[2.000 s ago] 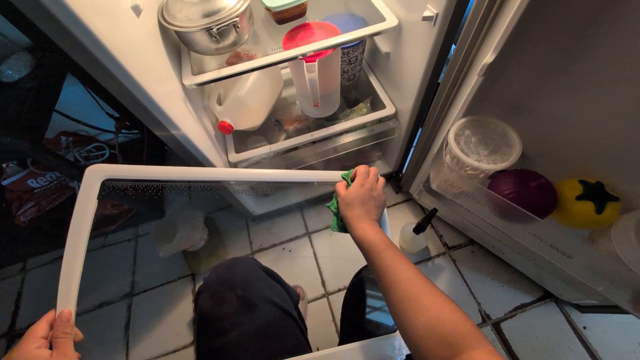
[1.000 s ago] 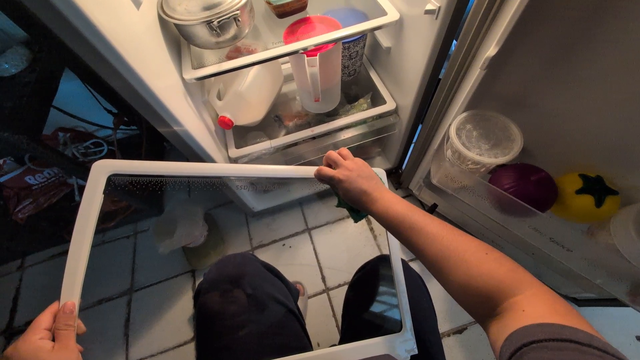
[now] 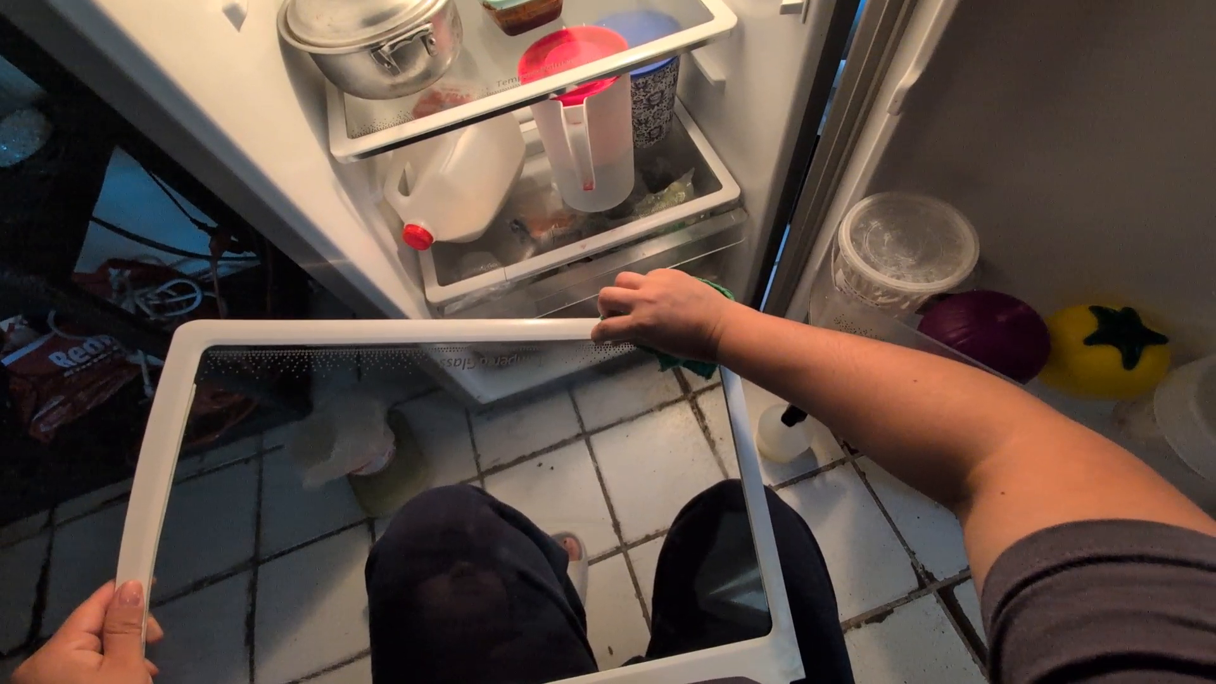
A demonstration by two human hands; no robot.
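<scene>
A glass refrigerator shelf with a white plastic frame (image 3: 380,332) is tilted above my knees. My left hand (image 3: 104,632) grips its left rim near the lower corner, thumb on top. At the far rim, close to the far right corner, my right hand (image 3: 660,309) presses a green cloth (image 3: 698,366) against the frame; most of the cloth is hidden under the hand. Beyond the shelf stands the open refrigerator, where a plastic jug with a red cap (image 3: 465,180) lies on its side by a clear pitcher with a red lid (image 3: 589,142).
A metal pot (image 3: 380,47) sits on the upper shelf. The door at right holds a lidded clear tub (image 3: 902,247), a purple container (image 3: 983,332) and a yellow container (image 3: 1107,356). A small bottle (image 3: 784,434) stands on the tiled floor. Bags (image 3: 71,370) lie at left.
My right hand first moved left along the far rim from near its right corner, then back a little to the right. The left hand keeps its hold on the left rim.
</scene>
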